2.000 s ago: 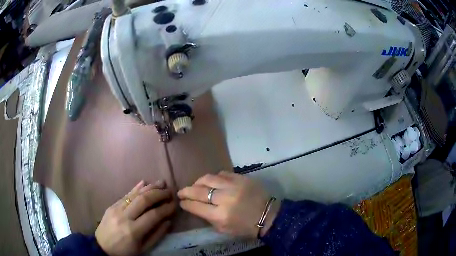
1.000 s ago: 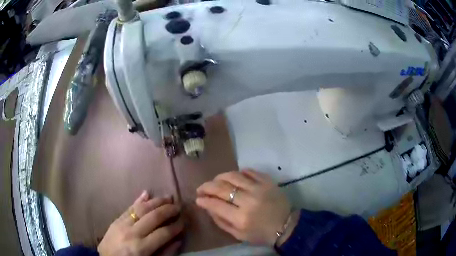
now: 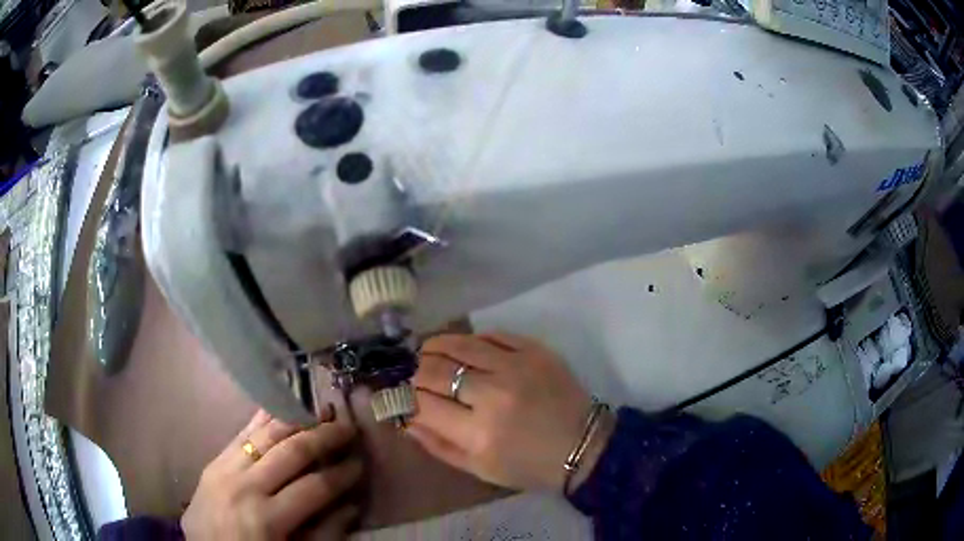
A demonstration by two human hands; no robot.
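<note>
A brown, pinkish garment panel (image 3: 169,391) lies flat under the head of the white sewing machine (image 3: 634,137). A narrow seam line runs in the panel near the needle area, which the machine head partly hides. My left hand (image 3: 277,476) lies on the panel left of the seam, fingertips close to the presser foot. My right hand (image 3: 497,412) lies on the panel right of the seam, fingers beside the lower ribbed tension knob (image 3: 393,402). Both hands press the cloth flat; neither visibly grips it.
A plastic-wrapped lamp (image 3: 118,275) hangs left of the head. Silvery tape (image 3: 40,349) edges the table at left. White lumps (image 3: 888,349) sit in a side tray at right. An orange-yellow surface (image 3: 858,476) shows at lower right. A control panel (image 3: 830,26) is on the arm.
The view has moved closer over the machine head, which now looks larger and lower. Both hands are nearer the needle area, and the seam length showing between needle and fingers is shorter.
</note>
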